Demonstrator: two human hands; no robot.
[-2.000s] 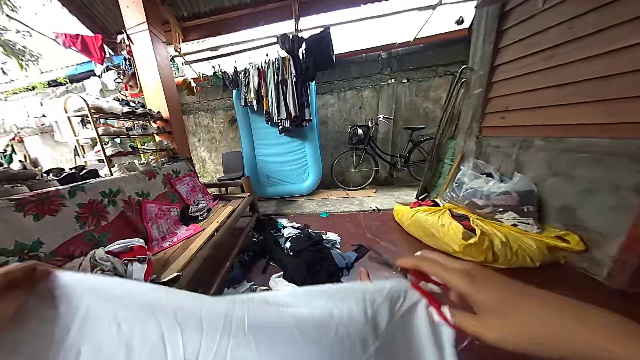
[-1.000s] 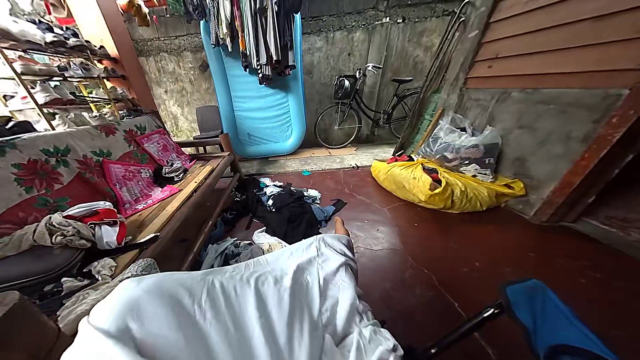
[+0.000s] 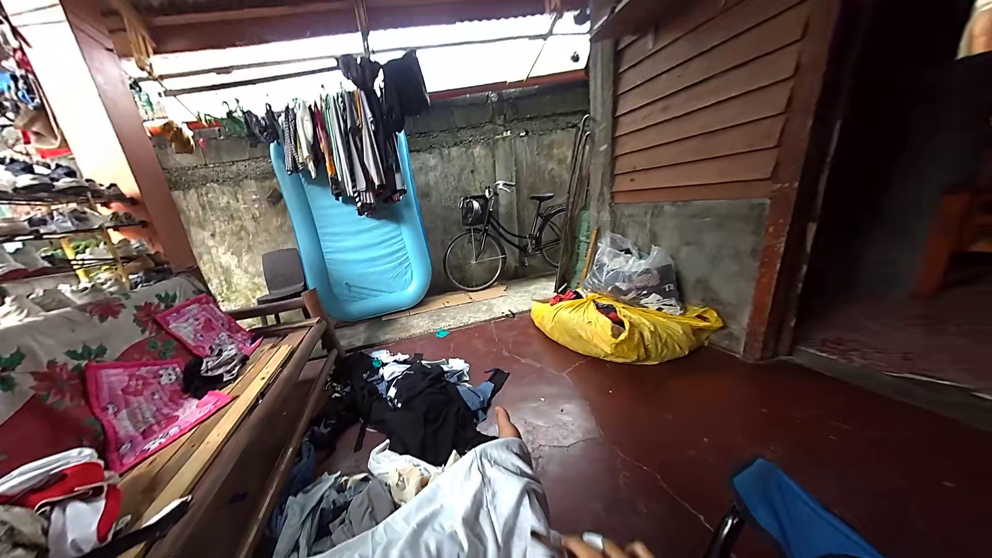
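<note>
A white cloth (image 3: 465, 504) spreads across the bottom middle, with a bare toe or fingertip poking out past its far end. At the bottom edge, just right of this cloth, the fingers of my right hand (image 3: 601, 546) show, cut off by the frame; whether they hold anything cannot be told. My left hand is out of view. Beyond the white cloth, a pile of dark clothes (image 3: 430, 411) lies on the red floor, with grey garments (image 3: 333, 508) nearer.
A wooden bench (image 3: 232, 434) with pink printed cloths (image 3: 147, 403) runs along the left. A yellow sack (image 3: 635, 333) and a clear plastic bag (image 3: 632, 271) rest by the wall. A blue folding chair (image 3: 798, 511) is at lower right; a bicycle (image 3: 504, 240) stands behind.
Two seconds ago both hands held up the white cloth, the right with red-handled scissors. The cloth is now lower, and neither the scissors nor my left hand shows.
</note>
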